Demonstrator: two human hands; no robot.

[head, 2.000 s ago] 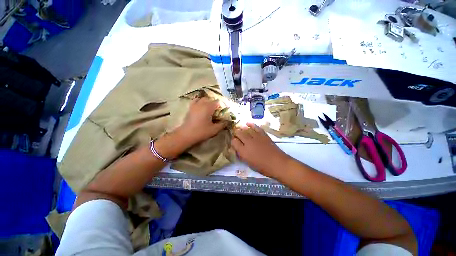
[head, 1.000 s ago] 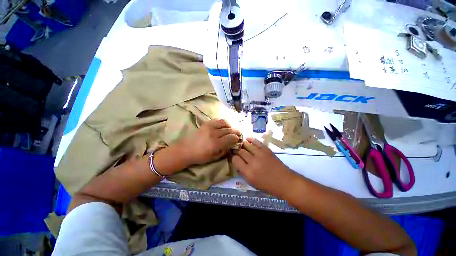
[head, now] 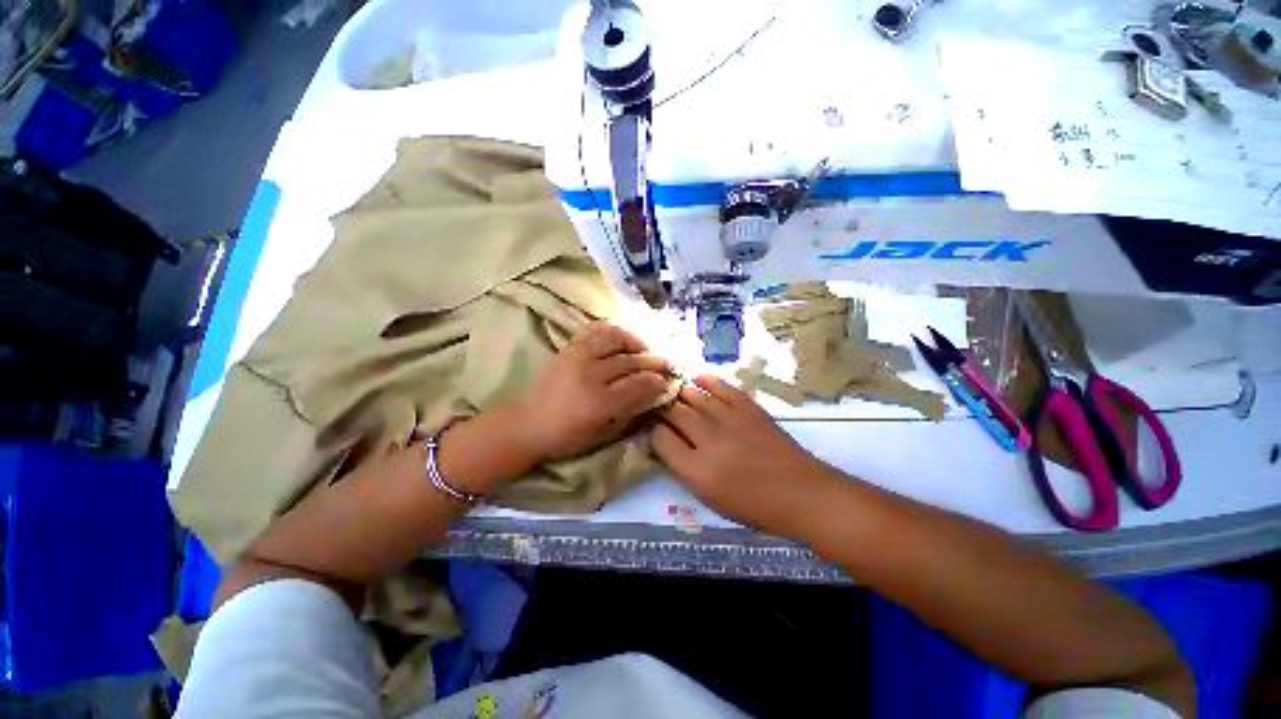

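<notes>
The khaki garment piece (head: 379,295) lies bunched on the white table, left of and below the needle area of the sewing machine (head: 787,127). My left hand (head: 597,386) lies on the cloth and pinches its edge. My right hand (head: 717,443) meets it from the right, fingertips on the same small khaki fold (head: 674,389). Both hands are just below the brightly lit presser foot area, where glare hides the needle. The blue-grey block (head: 721,334) stands right of the foot.
Khaki scraps (head: 829,351) lie right of the foot. Thread snips (head: 976,393) and pink-handled shears (head: 1110,450) lie further right. A tape strip (head: 632,551) runs along the front edge. A paper note (head: 1096,127) and metal parts (head: 1159,84) lie on the machine. Khaki cloth (head: 408,618) hangs below the table.
My left hand has come down and right against my right hand, and the cloth edge has come with it. In the last second the hands have barely moved; the view has shifted slightly.
</notes>
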